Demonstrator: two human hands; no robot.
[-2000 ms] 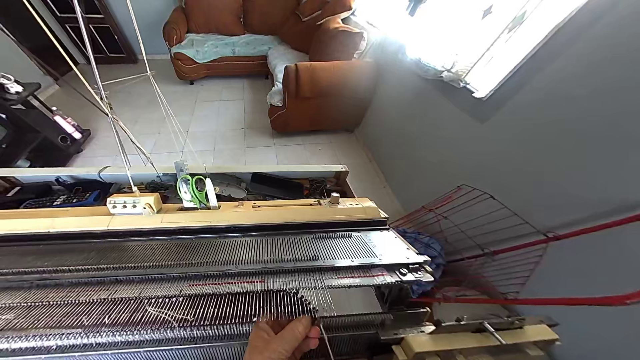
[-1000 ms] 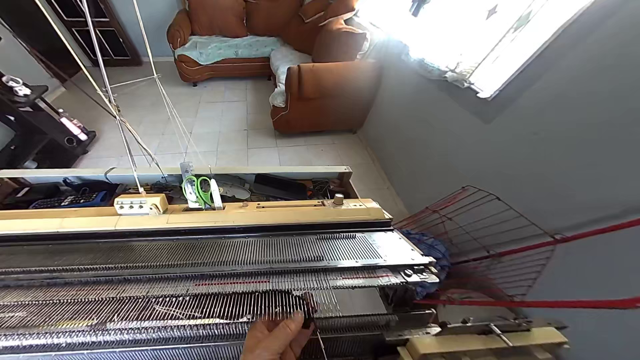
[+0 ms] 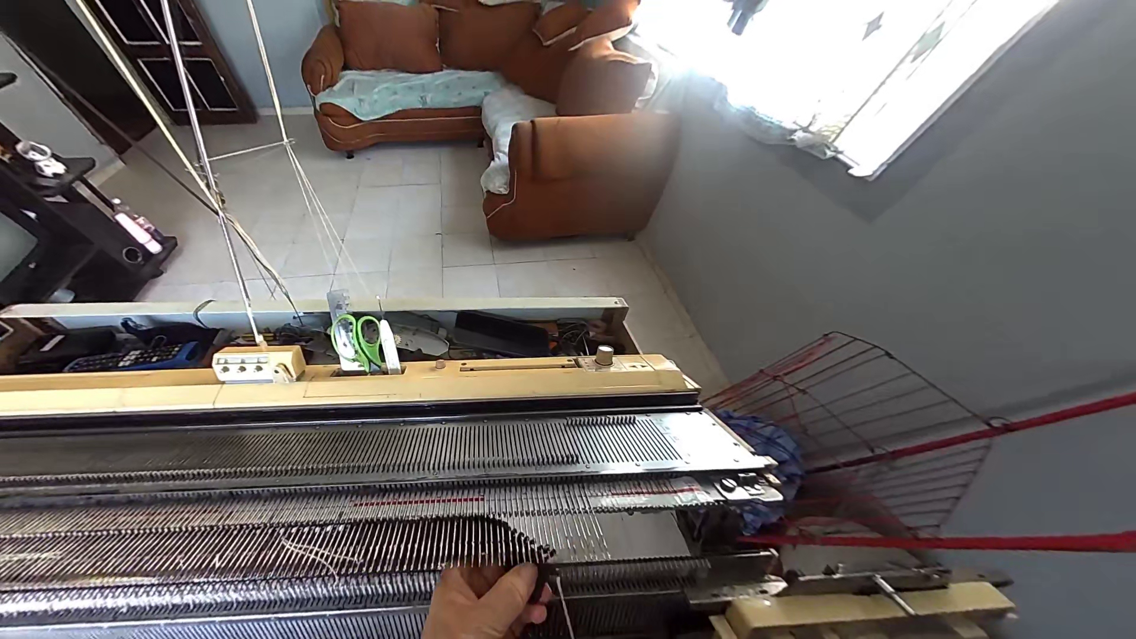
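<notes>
My hand (image 3: pixel 488 603) is at the bottom centre, over the front needle bed of a knitting machine (image 3: pixel 532 386). It appears to be my left hand, thumb on the right side. Its thumb and fingers pinch the edge of dark knitted fabric (image 3: pixel 479 532), which hangs on the needles and slopes down to the fingertips. A thin light-coloured rod or cord (image 3: pixel 564 608) runs down just right of the fingers. A loose pale yarn strand (image 3: pixel 311 550) lies over the needles to the left. My other hand is not in view.
Green-handled scissors (image 3: pixel 357 335) stand in the machine's rear tray, near a yarn tension mast (image 3: pixel 235 248). A machine carriage (image 3: pixel 870 612) sits at the lower right. Beside the grey wall are a wire rack (image 3: pixel 861 435) and red straps (image 3: pixel 1056 422). A brown sofa (image 3: pixel 577 177) stands beyond.
</notes>
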